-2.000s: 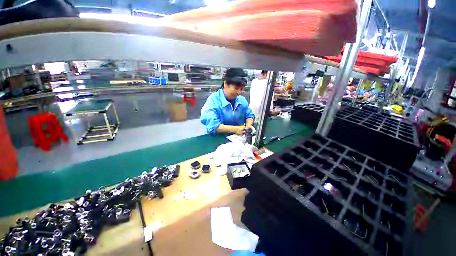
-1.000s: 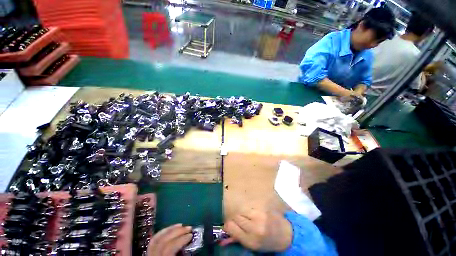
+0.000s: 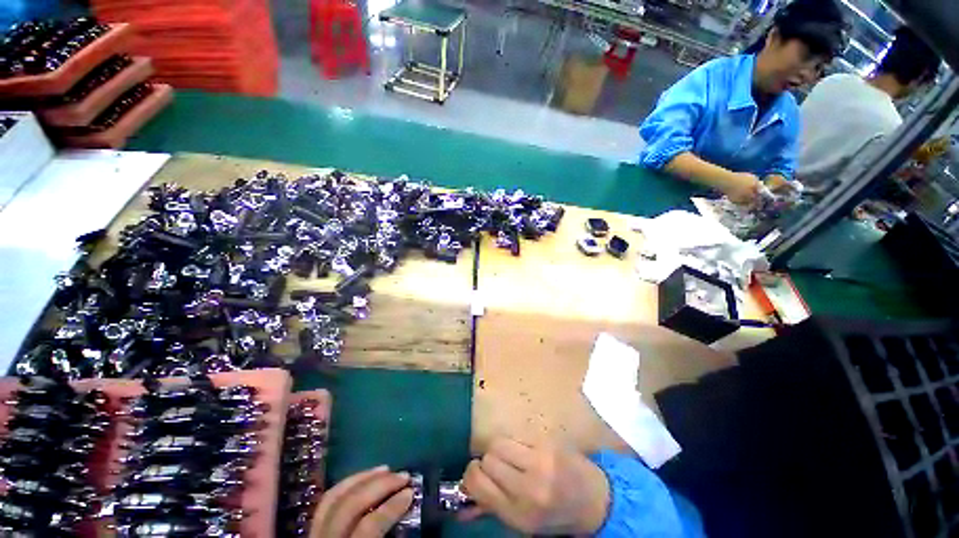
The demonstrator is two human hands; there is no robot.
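My left hand (image 3: 363, 507) is at the bottom edge, partly cut off, its fingers on the shiny left end of a black-and-chrome piece (image 3: 431, 502). My right hand (image 3: 542, 487), in a blue sleeve, pinches the shiny right end of the same piece. The piece has a black middle and lies level between both hands over the green surface; its lower part is cut off by the frame. A large loose heap of black strap parts with shiny ends (image 3: 242, 247) lies on the tan boards beyond my hands.
A pink foam tray of black-and-silver pieces (image 3: 276, 441) is at lower left. A white folded paper (image 3: 628, 399), an open black box (image 3: 697, 305), small square units (image 3: 617, 246) and white cloths (image 3: 699, 244) lie to the right. Black compartment trays (image 3: 841, 420) stand at right. A coworker (image 3: 726, 116) sits beyond.
From two seconds ago, the view has swung down and left, bringing both hands into the picture. Since one second ago, the hands hold the piece in nearly the same place.
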